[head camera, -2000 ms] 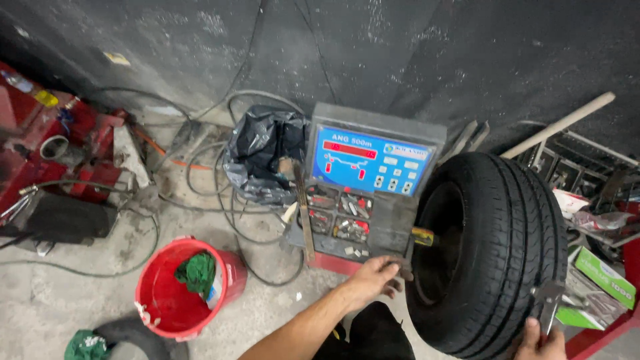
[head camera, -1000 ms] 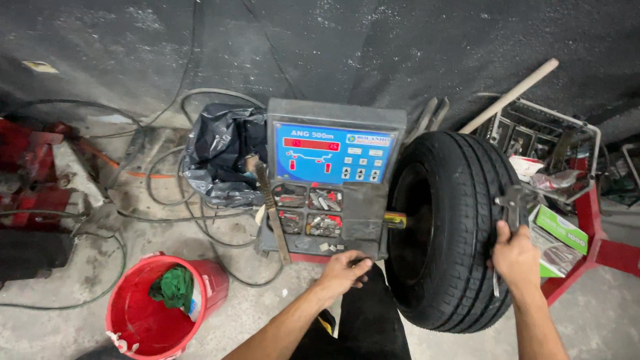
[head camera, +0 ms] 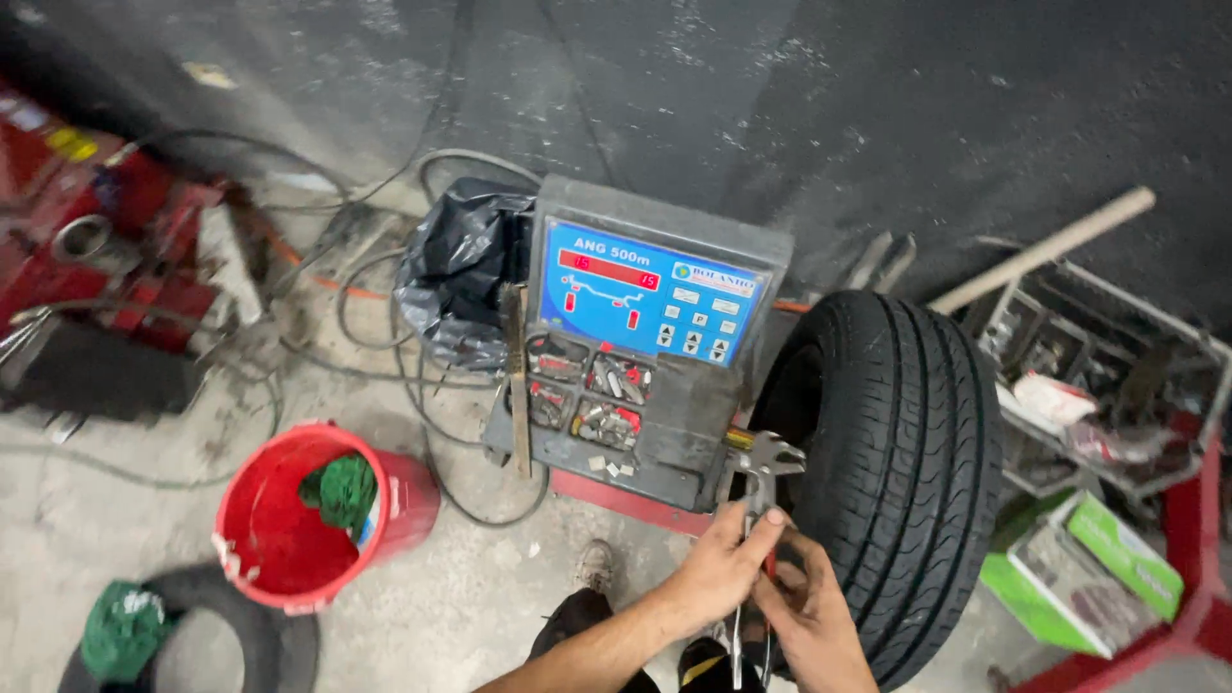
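Observation:
A pair of wheel-weight pliers [head camera: 762,472] is held between both hands, its jaws pointing up in front of the wheel balancer. My left hand [head camera: 724,563] pinches the tool just below the jaws. Around the handles, my right hand [head camera: 804,602] has its fingers curled. To the right, a mounted car tire [head camera: 905,472] stands on the balancer's shaft. The balancer's control panel [head camera: 654,289] is lit with red digits. Its weight tray [head camera: 582,390] holds metal wheel weights in several compartments, and a few small pale pieces lie on its front edge.
A red bucket [head camera: 260,520] with a green cloth stands left, near a tire [head camera: 298,640] on the floor. Red machinery [head camera: 144,260] is at far left. A black plastic bag [head camera: 462,279] sits beside the balancer. At right are a wire rack [head camera: 1126,308] and a green-white box [head camera: 1088,568].
My right hand has moved left with the pliers from the tire's tread to before the balancer. My left hand has left the tray's front edge and now holds the pliers too.

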